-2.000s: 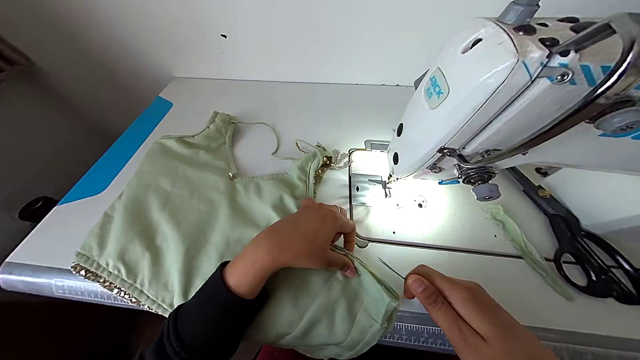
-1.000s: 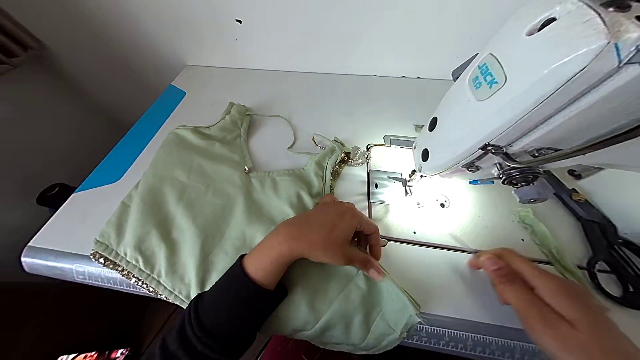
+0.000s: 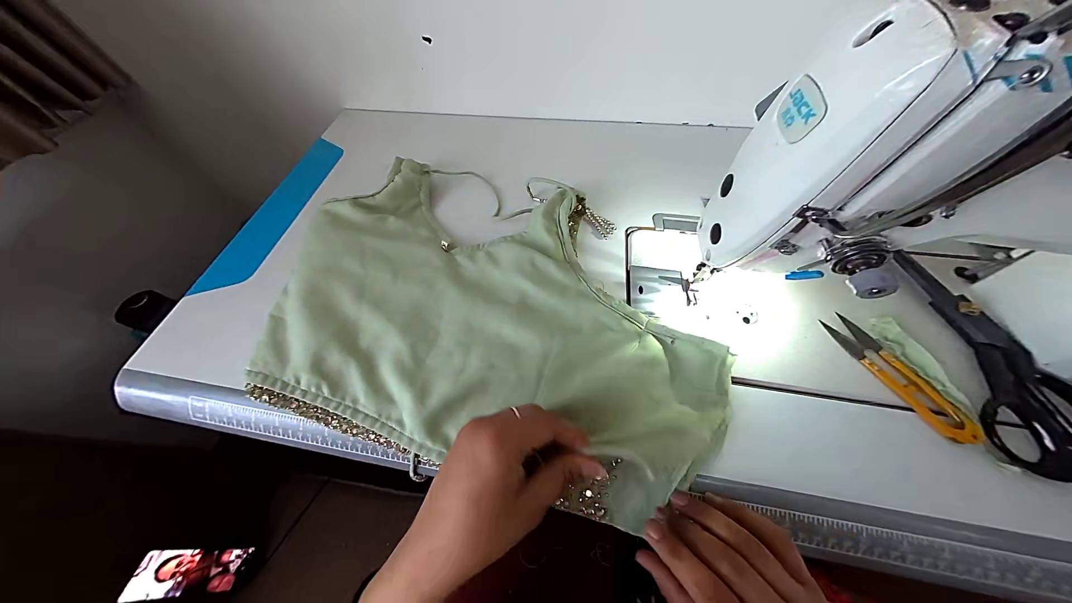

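A pale green garment (image 3: pixel 469 310) with gold beaded trim lies over the machine bed, its lower edge at the table's front. Between thumb and fingers my left hand (image 3: pixel 519 477) pinches the garment's hem, where a beaded patch shows beneath. My right hand (image 3: pixel 720 553) rests on the garment's lower right corner at the table edge; its fingertips touch the cloth, and whether they grip it cannot be told. Just right of the garment's neckline and armhole stands the white Jack sewing machine (image 3: pixel 846 126), its presser foot (image 3: pixel 688 289) lit by a lamp.
Yellow-handled thread snips (image 3: pixel 913 385) lie right of the needle area, beside a green fabric scrap (image 3: pixel 921 356) and black-handled scissors (image 3: pixel 997 352). A ruler strip (image 3: pixel 837 528) runs along the front edge. A lit phone screen (image 3: pixel 188 574) shows at the lower left.
My right hand has moved from beside the needle area down to the garment's corner. My left hand has moved down to the hem. The yellow-handled snips now lie on the table.
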